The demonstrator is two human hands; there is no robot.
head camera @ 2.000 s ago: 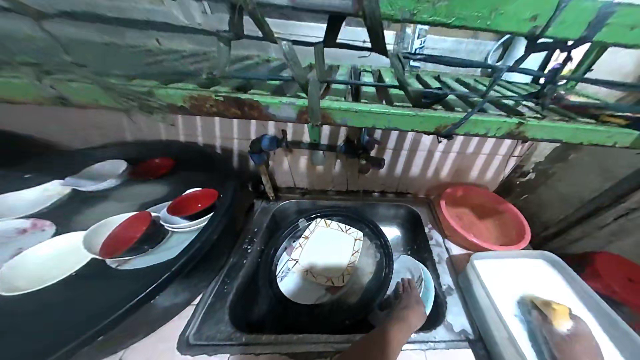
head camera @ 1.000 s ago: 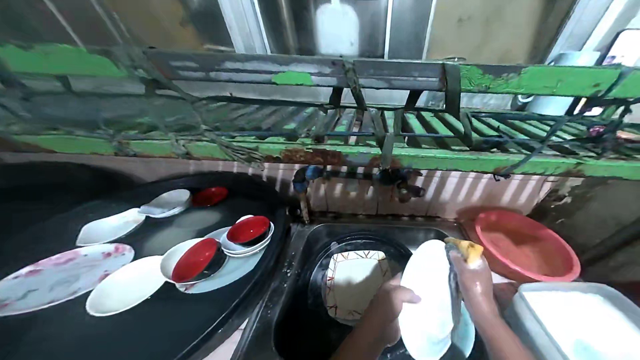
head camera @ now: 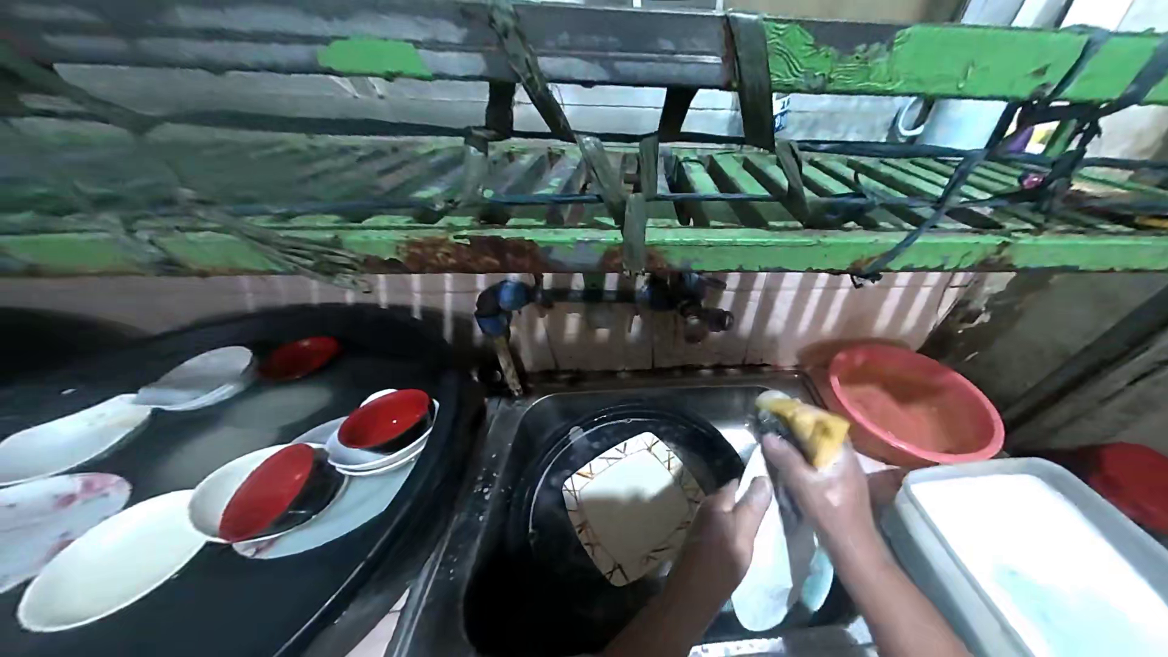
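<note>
My left hand (head camera: 730, 538) grips the left edge of a white plate (head camera: 766, 570), which is tilted nearly on edge above the right side of the steel sink (head camera: 438, 584). Against the plate's upper right part, my right hand (head camera: 821, 484) holds a yellow sponge (head camera: 815, 431), with something dark beside it. Below, a squarish patterned plate (head camera: 634, 506) lies in a round black basin (head camera: 538, 511) inside the sink. A light blue dish (head camera: 817, 579) shows partly behind the held plate.
Left of the sink, a large black tub (head camera: 365, 584) holds white oval plates (head camera: 114, 557) and red-and-black bowls (head camera: 269, 493). A red basin (head camera: 917, 401) and a whitish container (head camera: 1040, 547) stand at right. A green slatted rack (head camera: 593, 246) hangs above taps (head camera: 504, 306).
Two seconds ago my left hand reached to dishes at the sink's right and my right hand held the sponge over the whitish container. Both came together at a lifted white plate, now turned more edge-on.
</note>
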